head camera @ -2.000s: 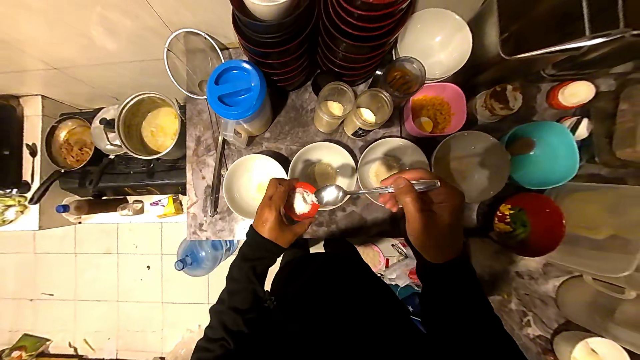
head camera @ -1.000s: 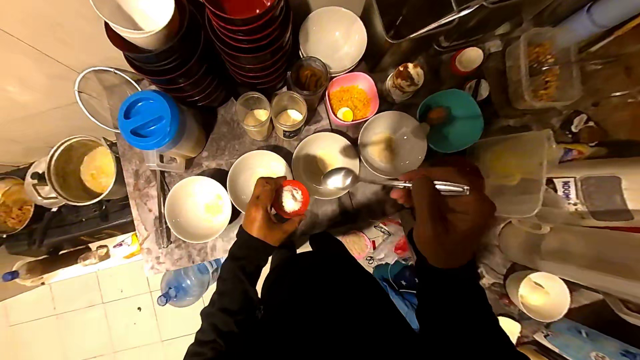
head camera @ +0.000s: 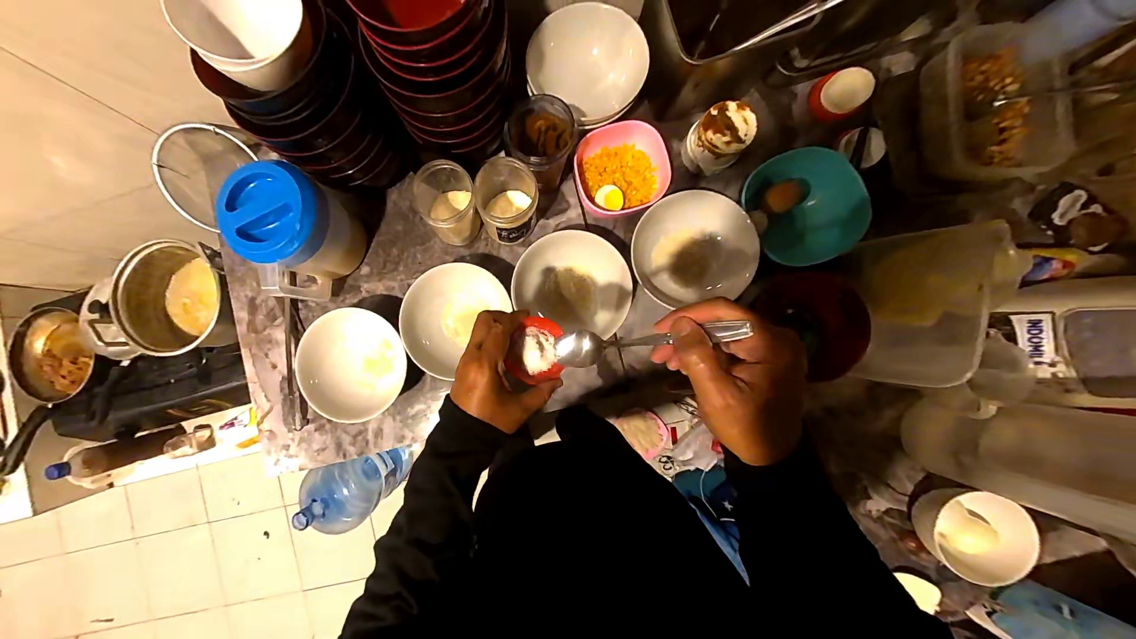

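My left hand (head camera: 497,371) holds a small red container (head camera: 537,350) with white powder in it, near the counter's front edge. In my right hand (head camera: 732,373) is a metal spoon (head camera: 639,340), gripped by its handle, its bowl at the rim of the red container. Behind my hands stand white bowls in a row: one at the left (head camera: 351,365), one beside it (head camera: 435,311), one in the middle (head camera: 572,311) and one at the right (head camera: 695,213). Pale or greyish seasoning lies in them. Whether the spoon carries powder I cannot tell.
Behind the bowls stand two glass jars of powder (head camera: 451,213), a blue-lidded pitcher (head camera: 271,213), a pink bowl (head camera: 661,160) and stacked dark red bowls (head camera: 435,89). A teal bowl (head camera: 834,209) and plastic tubs (head camera: 923,328) are at right. Pots (head camera: 106,311) sit on the left stove.
The view has shifted. The spoon's bowl was over a white bowl a second ago and is now against the red container in my left hand.
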